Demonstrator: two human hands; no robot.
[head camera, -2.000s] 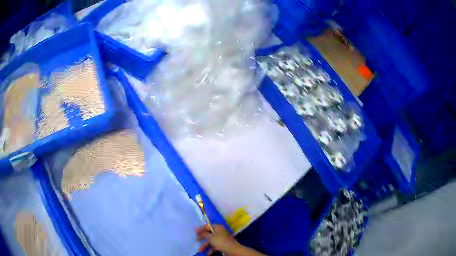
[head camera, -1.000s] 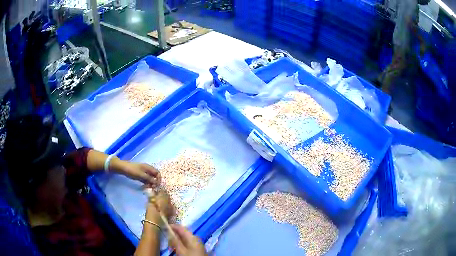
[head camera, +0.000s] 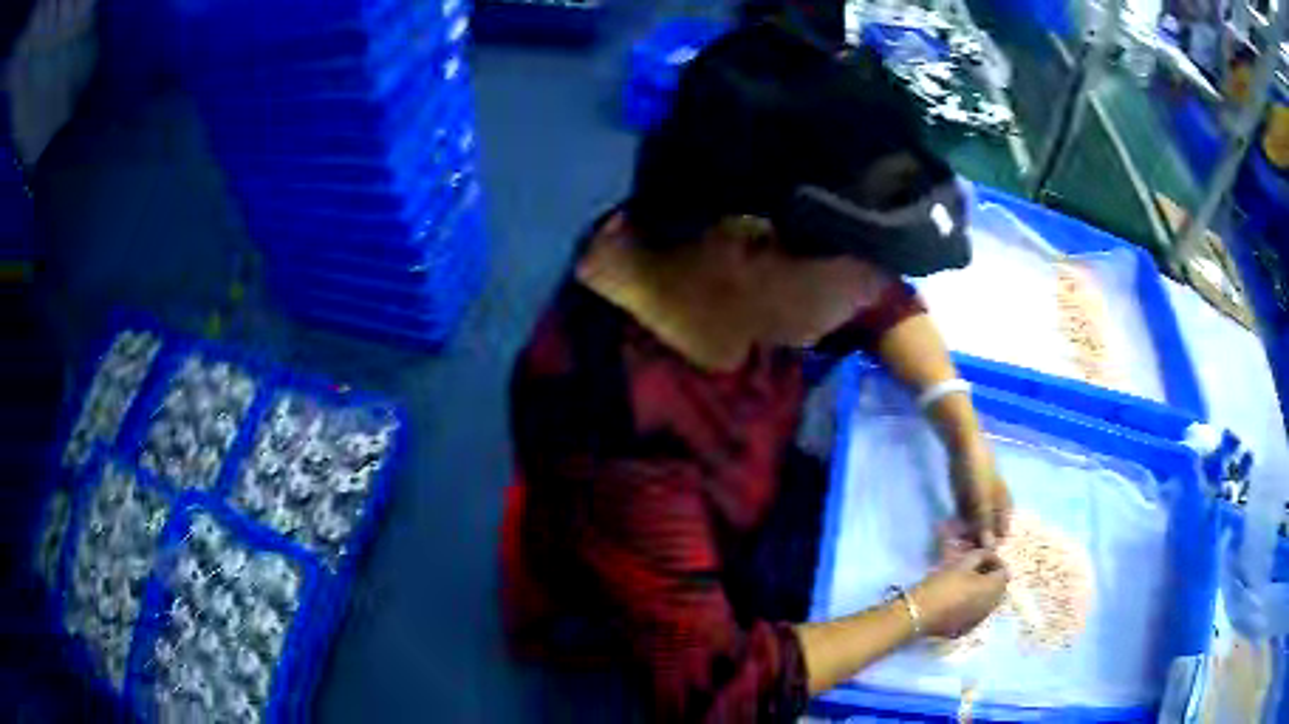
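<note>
Neither of my hands is in view. A blue tray (head camera: 838, 495) lies at the lower right, lined with a thin white sheet (head camera: 888, 481). A flat heap of tiny beige-pink parts (head camera: 1053, 587) lies on the sheet. A neighbouring person's two hands (head camera: 983, 545) are close together over the heap's left side; what their fingers hold is too small to tell. A small pale, thin thing (head camera: 967, 700) shows at the bottom edge; it may be a stick tip, and what holds it is out of the picture.
The person in a dark cap (head camera: 806, 156) and red-black top (head camera: 636, 481) fills the centre. Another lined tray (head camera: 1166, 340) with beige parts lies behind. Stacked blue totes (head camera: 339, 170) stand at upper left. Blue bins of black-and-white parts (head camera: 212, 580) are at lower left.
The view has swung left, bringing the person to the centre. The hand with the pale stick has left the picture. The tilted tray and plastic bags are out of view.
</note>
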